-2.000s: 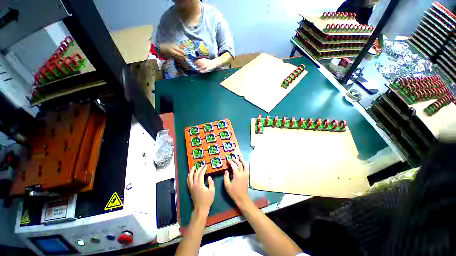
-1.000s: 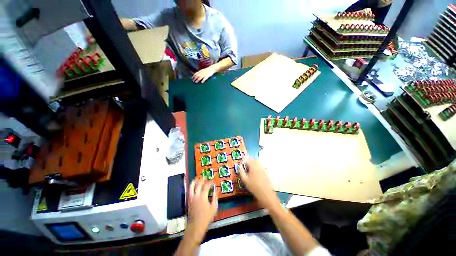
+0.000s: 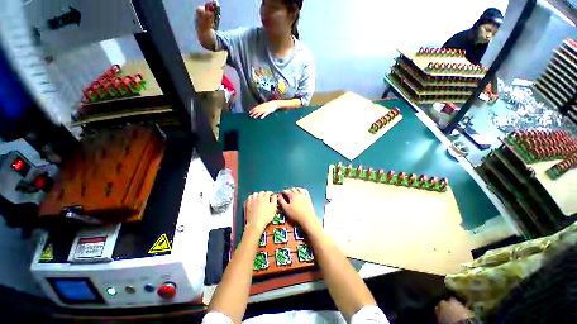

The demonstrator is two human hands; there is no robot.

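The orange-brown fixture tray (image 3: 272,239) lies on the green bench mat near its front edge, with green circuit boards (image 3: 282,256) in its pockets. My left hand (image 3: 260,209) rests palm down on the tray's far left part. My right hand (image 3: 296,205) rests palm down on the far right part, beside the left. Both hands lie flat, and neither is seen gripping anything. They hide the tray's far pockets.
Cardboard sheet (image 3: 392,221) at right bears a row of red-green assemblies (image 3: 389,178). Another sheet (image 3: 341,126) lies farther back. Machine (image 3: 120,278) stands left, a clear crumpled plastic shape (image 3: 223,190) beside it. A co-worker sits across; others are at the right.
My hands have moved from the tray's near part and sides to its far end. The tray sits slightly nearer me. The person across has raised one hand with a red part.
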